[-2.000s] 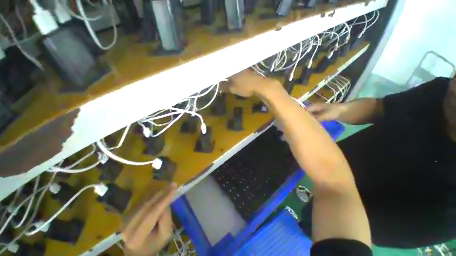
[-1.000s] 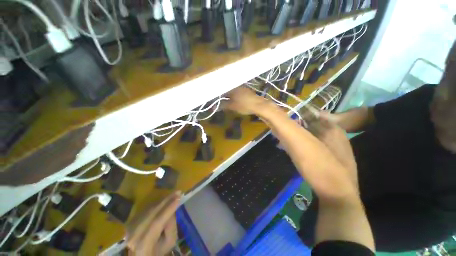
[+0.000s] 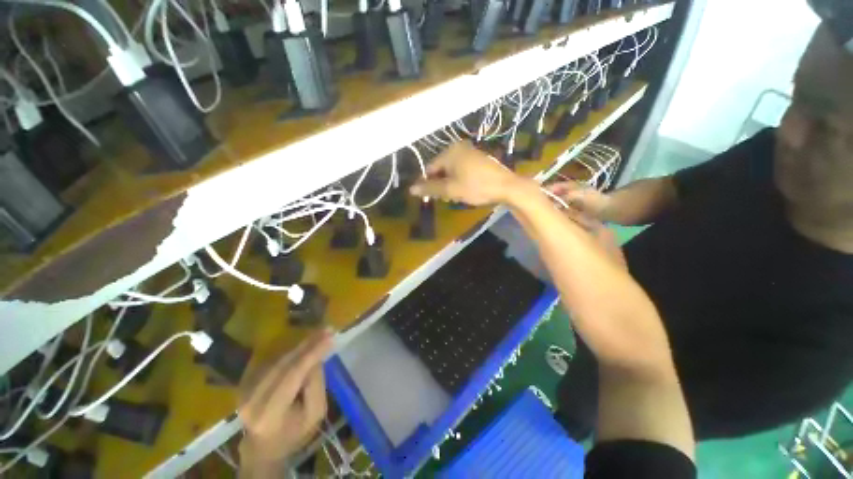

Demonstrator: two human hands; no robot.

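Observation:
My right hand [image 3: 460, 178] reaches to the lower shelf and pinches a white cable plug [image 3: 426, 194] above a black adapter [image 3: 424, 220]. My left hand [image 3: 285, 398] rests at the shelf edge rail [image 3: 360, 318], fingers extended, with nothing seen in it. Black adapters such as this one [image 3: 372, 258] sit on the yellow-brown rack shelf [image 3: 337, 290]. White cables [image 3: 245, 273] hang from the rail above, several with plugs at the adapters. A blue tray [image 3: 487, 379] against the shelf holds black adapters [image 3: 468, 309] in rows and shows a pale flat area [image 3: 393, 388].
A second person [image 3: 739, 309] in black stands at the right, hands close to my right forearm. An upper shelf [image 3: 253, 131] carries more black adapters behind a wide white rail [image 3: 309, 168]. A ribbed blue crate [image 3: 519, 444] is below the tray, over green floor.
My right hand has come out from under the upper rail and now shows a plug at its fingertips. My left hand stays at the rail. The other person's hand has drawn back from my forearm.

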